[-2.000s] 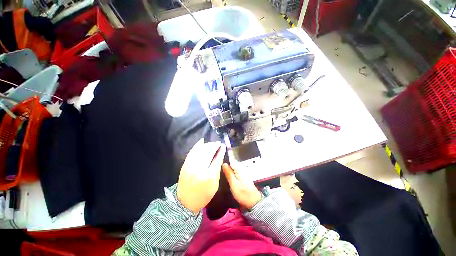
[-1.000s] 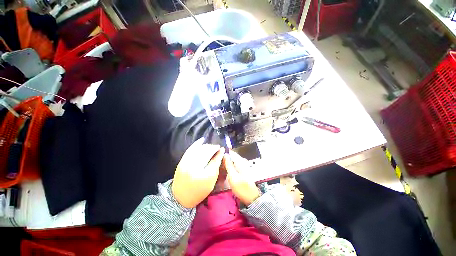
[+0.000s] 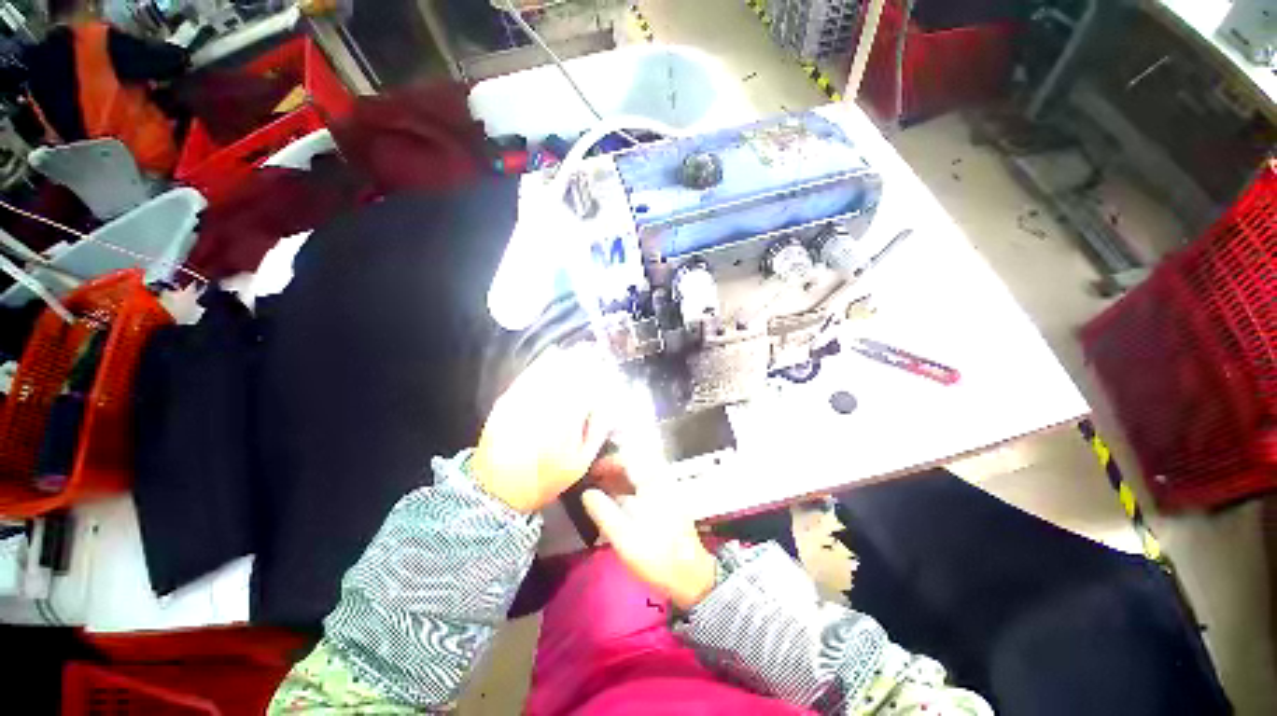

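Observation:
The blue-topped overlock machine [image 3: 749,175] stands on the white table, its needle end washed out by glare. My left hand [image 3: 532,434] is at the front of the needle area with its fingers bent on dark cloth [image 3: 574,518], which shows below the palm. My right hand [image 3: 651,539] is just right of and below it, at the table's front edge beside the same cloth; glare hides its fingertips. Wide black layers of cloth [image 3: 371,378] lie left of the machine. A large black cloth [image 3: 1008,602] hangs at the lower right.
A bright lamp [image 3: 532,266] is beside the machine head. A red and dark slim tool [image 3: 908,361] and a small black disc [image 3: 843,402] lie right of the machine. An orange-red basket [image 3: 119,406] is at left, a red slatted crate [image 3: 1190,378] at right, a pale tub [image 3: 644,87] behind.
My left hand has moved up towards the needle area. My right hand has moved slightly down, and the fingertips are no longer together. More dark cloth shows below the hands. The view has shifted slightly.

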